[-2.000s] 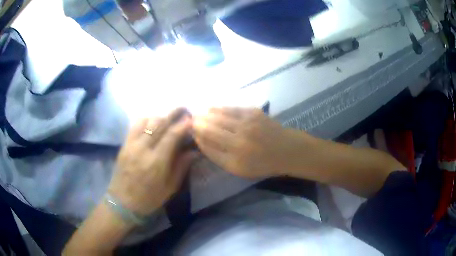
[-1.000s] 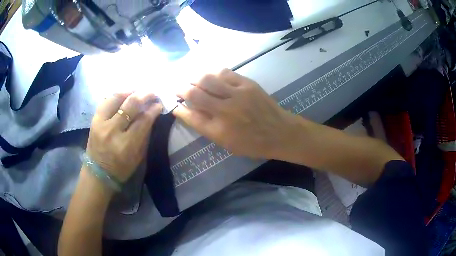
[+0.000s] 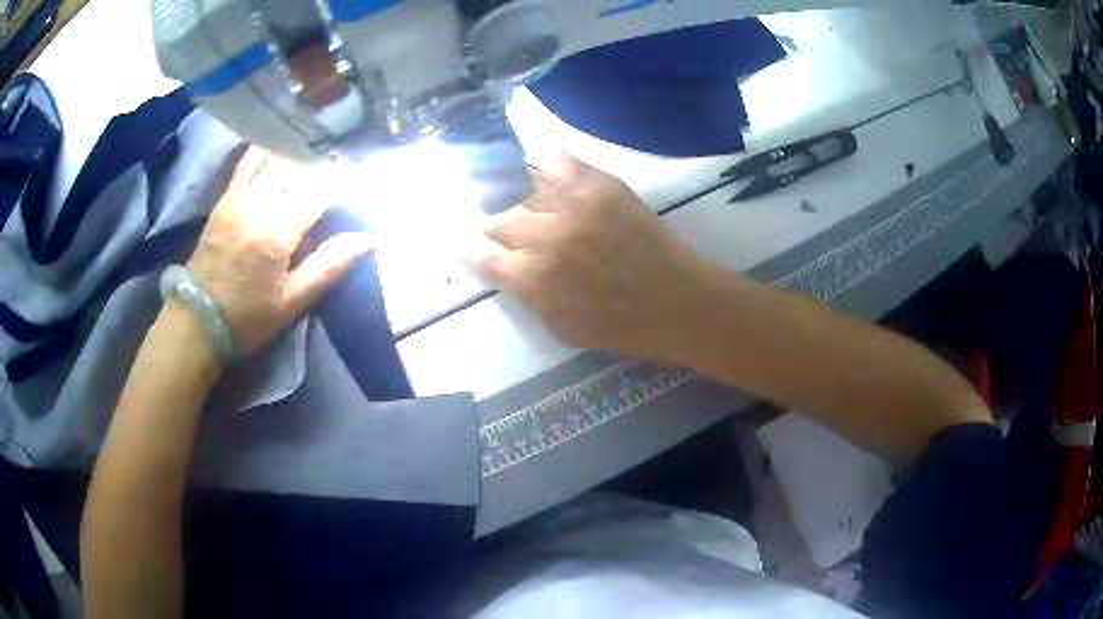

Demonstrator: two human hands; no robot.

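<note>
The navy and grey-blue garment piece lies over the table's left side and front edge, with a dark navy strip running up toward the needle. My left hand lies on the cloth left of the lamp glare, thumb stretched toward the needle, pressing the cloth. My right hand is right of the needle, its fingers bent at the edge of the glare; whether they hold cloth is not clear. The sewing machine head stands above both hands. The glare hides the needle and presser foot.
Black thread snips lie on the white table to the right, near tiny dark scraps. A curved navy cut piece lies behind them. The ruler edge runs along the front. A red basket is at far right.
My hands have moved apart; my left hand now lies flatter on the cloth. The narrow strip hanging over the ruler is gone from there, and a broad grey-blue and navy panel now covers the front left.
</note>
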